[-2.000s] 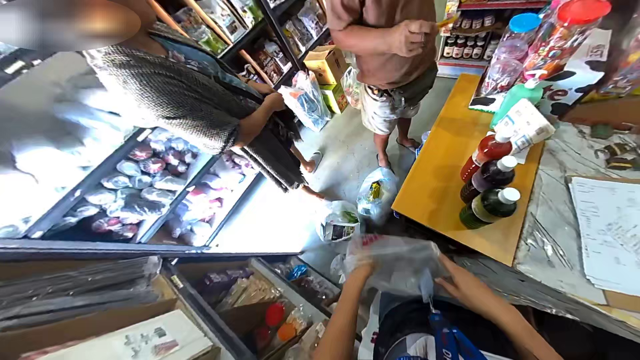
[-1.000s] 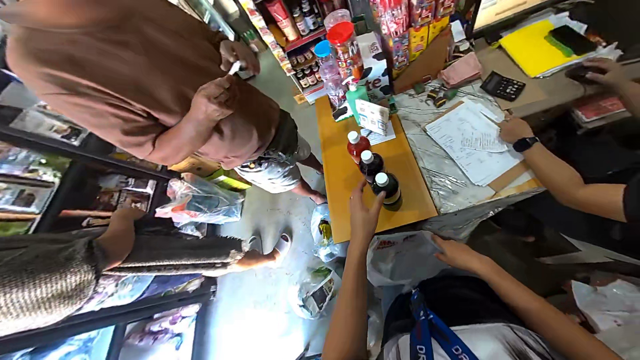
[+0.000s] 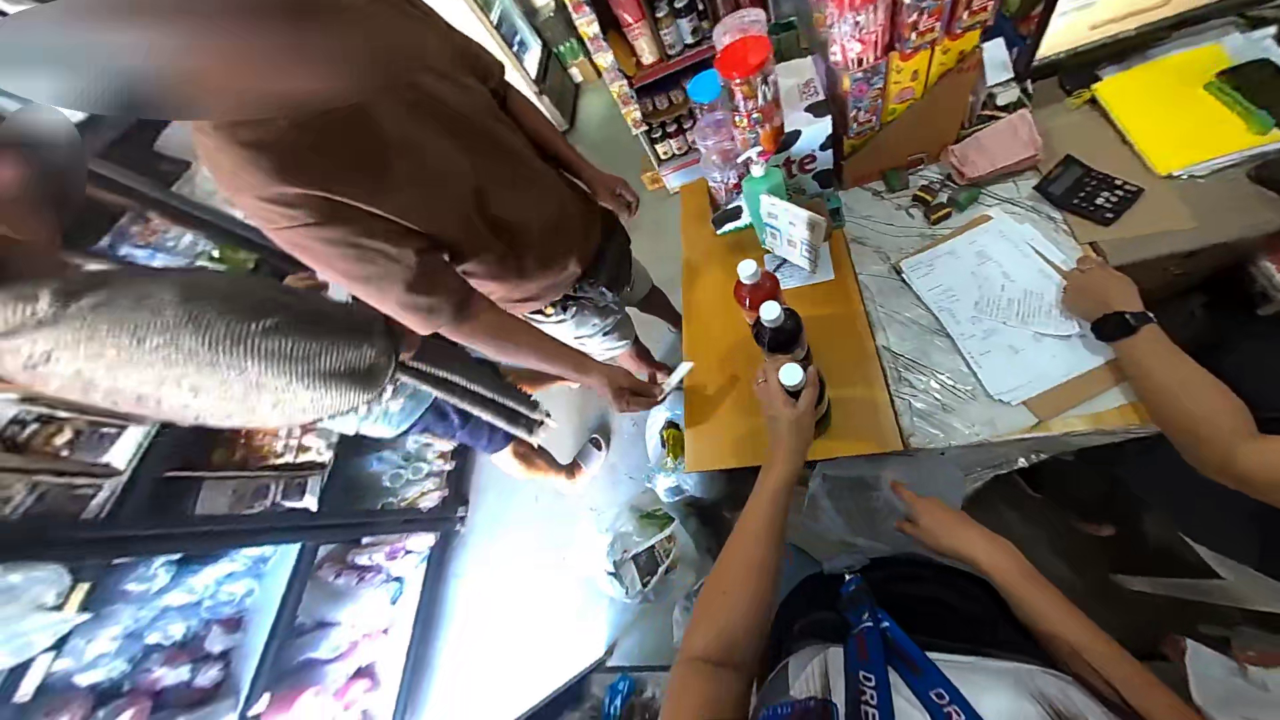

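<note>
My left hand (image 3: 787, 408) grips the neck of the nearest dark bottle (image 3: 822, 412), which has a white cap and stands on the yellow-orange board of the counter. Just beyond it, in a row, stand another dark bottle (image 3: 780, 332) and a red bottle (image 3: 757, 290), both white-capped. Low at the counter's front edge, my right hand (image 3: 940, 520) holds the rim of a clear plastic bag (image 3: 870, 500), which hangs below the board beside my left wrist.
Across the counter, a person in a brown shirt (image 3: 400, 170) holds a small pale slip (image 3: 676, 378). At right, a co-worker's hand (image 3: 1100, 290) rests by papers (image 3: 1000, 310). A green pump bottle (image 3: 765, 195), candy jars (image 3: 748, 85) and a calculator (image 3: 1088, 190) stand around. Filled bags (image 3: 640, 550) lie on the floor.
My left hand has left the plastic bag, reached over the board and closed on the nearest dark bottle. The brown-shirted person's hand has come down toward the board's edge. The view has turned.
</note>
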